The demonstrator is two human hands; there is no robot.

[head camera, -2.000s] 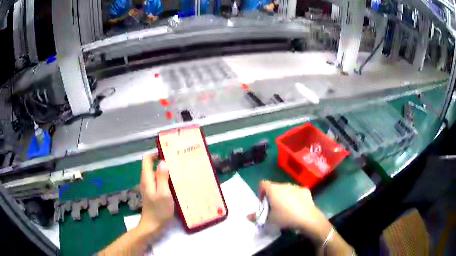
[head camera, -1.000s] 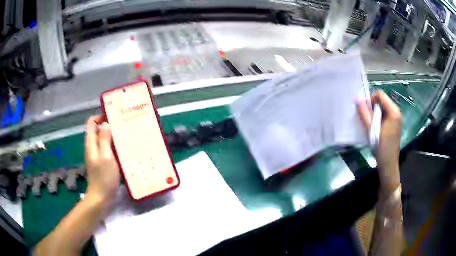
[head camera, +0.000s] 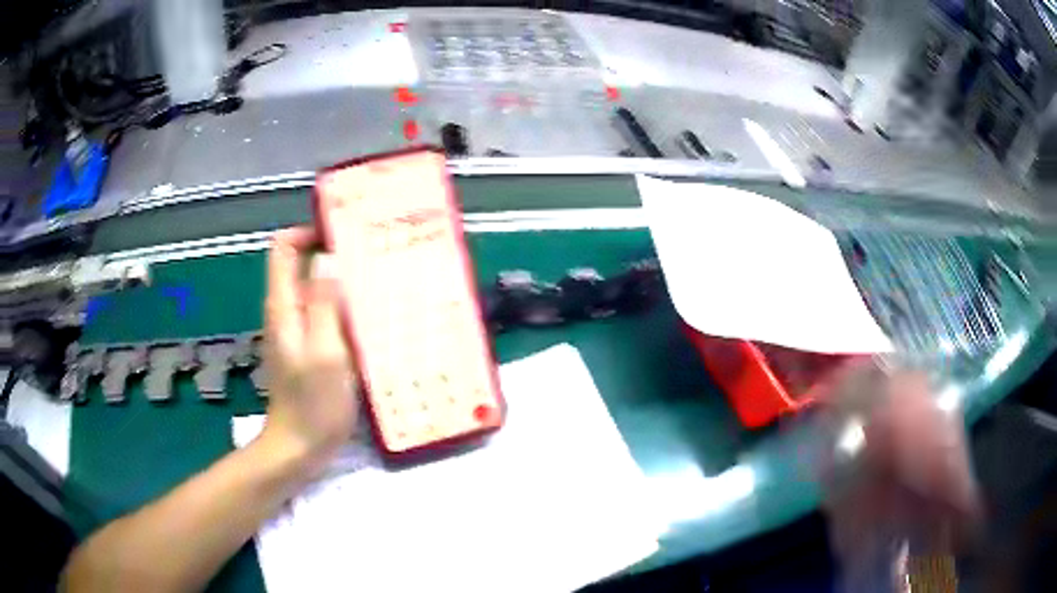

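Observation:
My left hand (head camera: 311, 348) holds the smartphone (head camera: 412, 307), which has a dark red case and a bright pinkish screen with blurred digits and keys. The phone is tilted above white paper sheets (head camera: 464, 510) on the green bench. A loose white sheet (head camera: 753, 266) lies over the back of the red bin (head camera: 753, 388) and hides most of its inside. My right hand (head camera: 904, 452) is strongly blurred at the lower right, in front of the bin and off the loose sheet. A small whitish thing shows at its fingers, but I cannot make out its grip.
A grey toothed strip (head camera: 168, 368) lies left of my left hand. A black lumpy strip (head camera: 568, 295) lies behind the papers. A ribbed clear tray (head camera: 939, 290) is right of the bin. Beyond the rail (head camera: 533, 218) lies a flat pocketed tray (head camera: 504, 52). A blue holder (head camera: 77, 180) stands far left.
The loose sheet has left my right hand and now rests over the red bin. My right hand has moved down towards the lower edge. The phone remains in my left hand; the view has shifted.

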